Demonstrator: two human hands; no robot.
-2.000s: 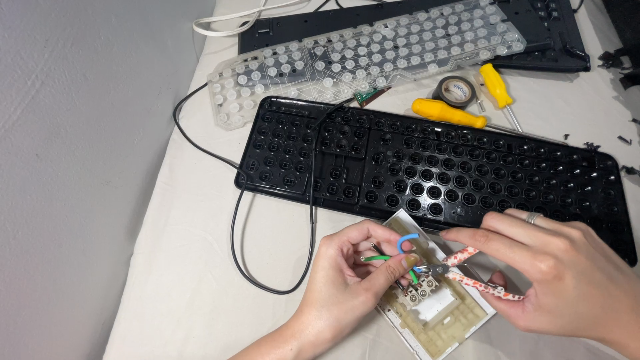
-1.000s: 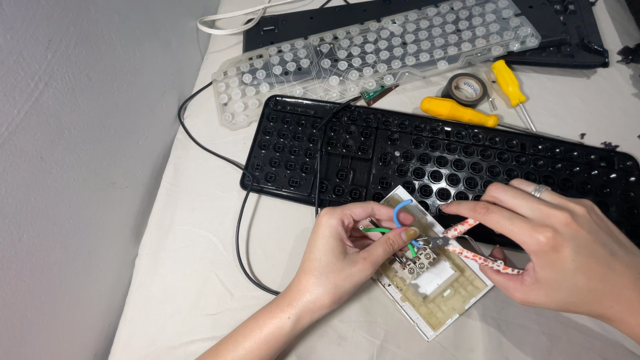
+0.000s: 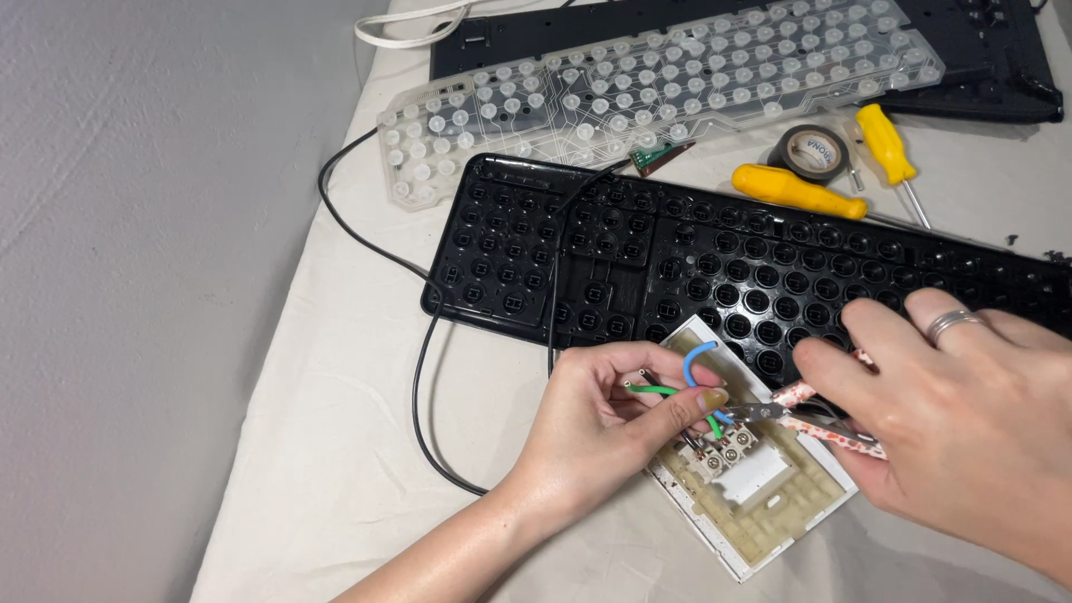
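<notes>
My left hand (image 3: 624, 419) pinches the blue wire (image 3: 693, 360) between thumb and finger, just above a terminal block (image 3: 724, 452) with metal screws. A green wire (image 3: 653, 389) and a black wire (image 3: 688, 437) also rise from the block, partly hidden by my fingers. The block sits on the back of a white-edged wall plate (image 3: 804, 494), which lies tilted on the cloth. My right hand (image 3: 946, 410) holds small nippers with patterned handles (image 3: 829, 435); their metal jaws are at the blue wire's lower part, by my left thumb. Whether the jaws touch it is unclear.
A black keyboard shell (image 3: 519, 251) lies behind the plate, with a loose black cable (image 3: 414, 394). Farther back are a clear keyboard membrane (image 3: 636, 92), a dark keyboard part (image 3: 997, 67), black tape (image 3: 808, 154) and yellow-handled screwdrivers (image 3: 796, 191) (image 3: 883, 146). A grey wall (image 3: 159, 251) stands at left.
Both hands keep nearly the same hold on the wire and nippers, at the same place over the plate. The view has shifted slightly.
</notes>
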